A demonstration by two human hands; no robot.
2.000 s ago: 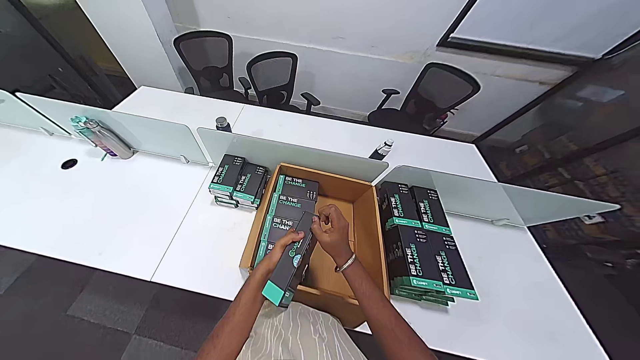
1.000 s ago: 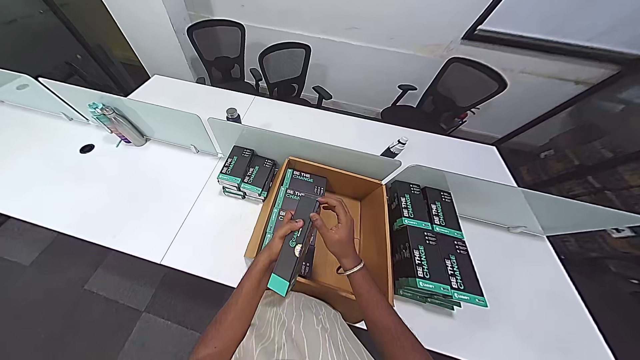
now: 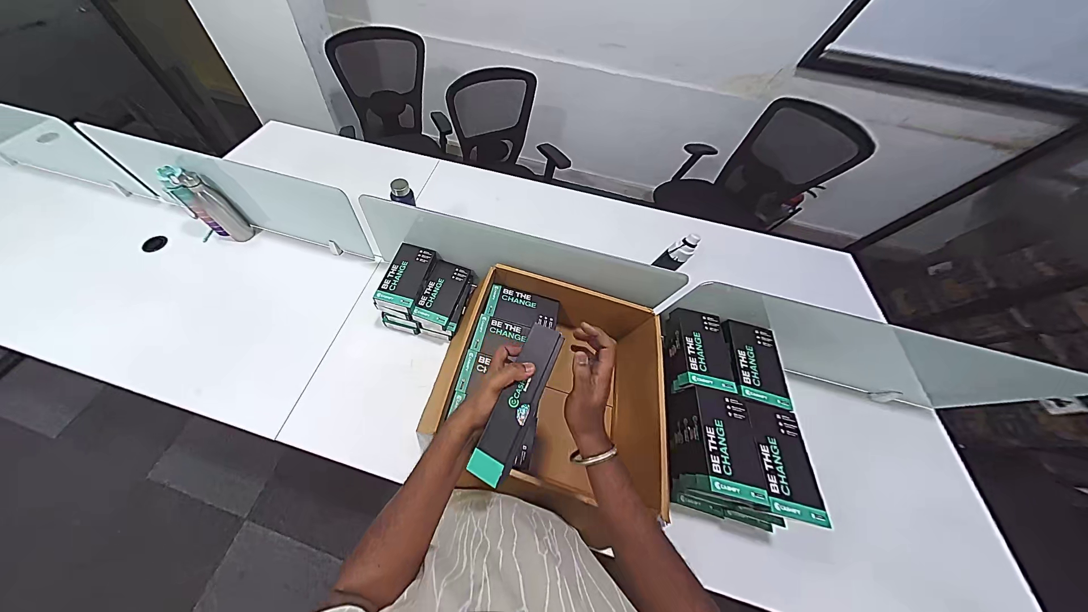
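Note:
My left hand (image 3: 503, 379) grips a long black box with a green end (image 3: 520, 408), tilted over the left half of an open cardboard carton (image 3: 660, 408). Close by on the right, my right hand (image 3: 592, 382) is raised over the carton with its fingers apart and nothing in it; a bangle circles the wrist. Inside the carton, along its left wall, lie several black boxes with green edges (image 3: 525, 304), partly hidden by the held box and my left hand. Brown cardboard shows at the carton's right side.
Stacks of black-and-green boxes stand left (image 3: 406, 276) and right (image 3: 722, 438) of the carton on the white desk (image 3: 212, 340). A frosted divider (image 3: 510, 242) runs behind it. Bottles (image 3: 212, 206) and mesh chairs (image 3: 490, 110) are farther off.
My right hand was at the upper end of the held box in both earlier frames; now it is off the box, to its right, fingers spread. My left hand has kept hold of the box.

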